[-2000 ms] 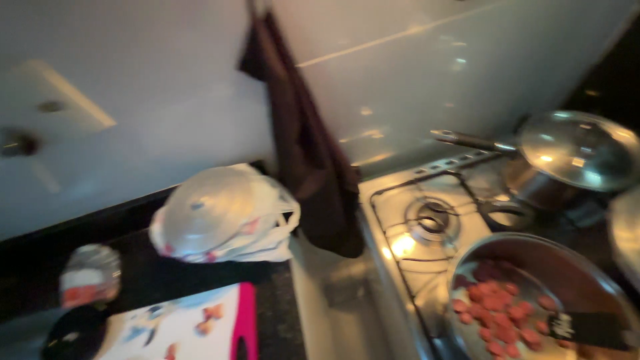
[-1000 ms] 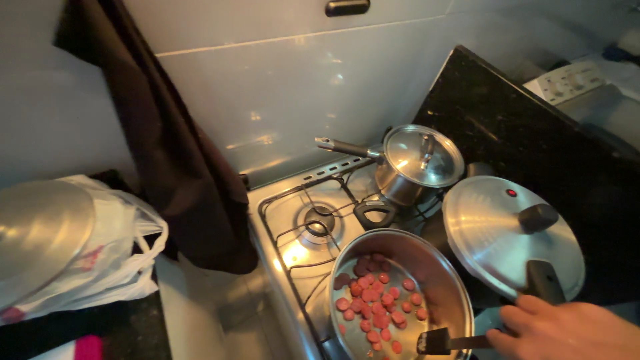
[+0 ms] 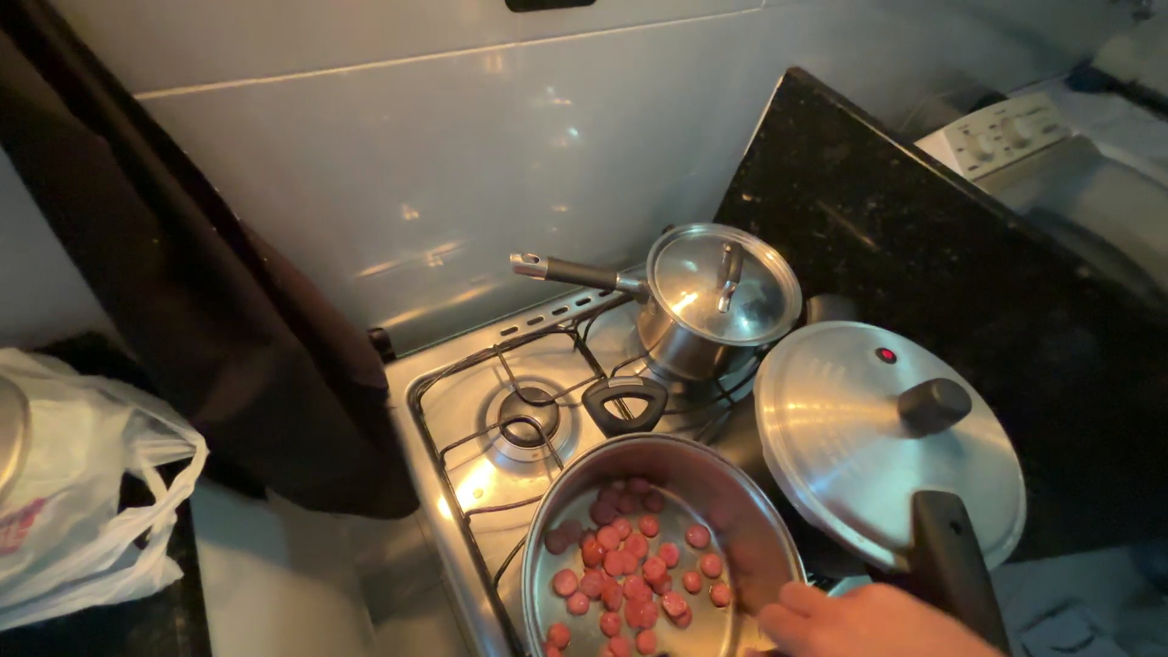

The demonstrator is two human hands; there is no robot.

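My right hand (image 3: 867,622) reaches in from the lower right, by the rim of an open metal pot (image 3: 762,511). Its fingers are curled and partly cut off by the bottom edge; the black-headed utensil they held a moment before is almost wholly out of frame. Sliced sausage (image 3: 630,566) lies in many round pieces on the pot's bottom. The pot sits on the front of a gas stove (image 3: 429,493), with one black loop handle (image 3: 625,404) towards the back. My left hand is out of view.
A lidded saucepan (image 3: 698,347) stands at the stove's back, its handle pointing left. A lidded pressure cooker (image 3: 849,438) is right of the pot, its black handle towards me. A black stone panel (image 3: 876,237) rises behind. Left are a hanging dark cloth (image 3: 228,365) and a white plastic bag (image 3: 91,493).
The view has swung right from the counter with the cutting board to the stove. My right hand came into view and is now lower, closer to the pot; the utensil's head has dropped out of sight.
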